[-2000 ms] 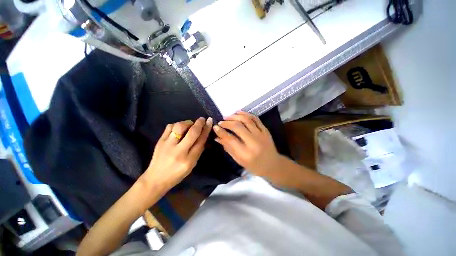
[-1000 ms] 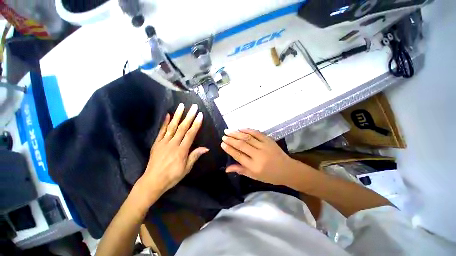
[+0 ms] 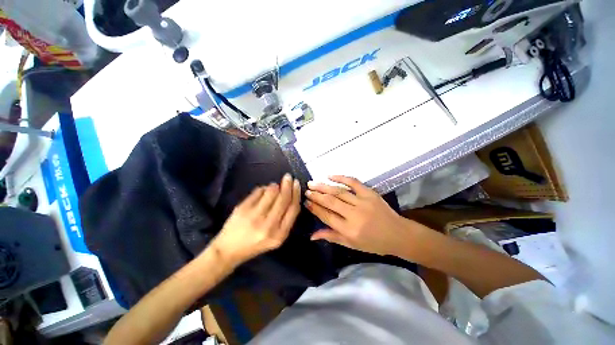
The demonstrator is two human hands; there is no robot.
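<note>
The black garment piece lies heaped left of the needle and hangs over the lap. Its narrow folded edge runs from the presser foot area toward my fingertips. My left hand rests on the cloth, fingers together and pointing at the edge; whether it pinches the cloth cannot be told. My right hand lies on the other side of the edge at the table front, fingers slightly spread, thumb apart. The needle area of the white sewing machine is above the cloth; the needle tip is hidden.
On the machine bed lie a short yellow-brown handle, a long silver tapered tool, a dark rod and black-looped scissors. A ruler-marked edge borders the bed. A cardboard box and plastic bags are below right.
My left hand has drawn its spread fingers together and moved right, closer to the folded edge and my right hand. My right hand has stayed near the edge. The view has shifted, showing more of the machine head.
</note>
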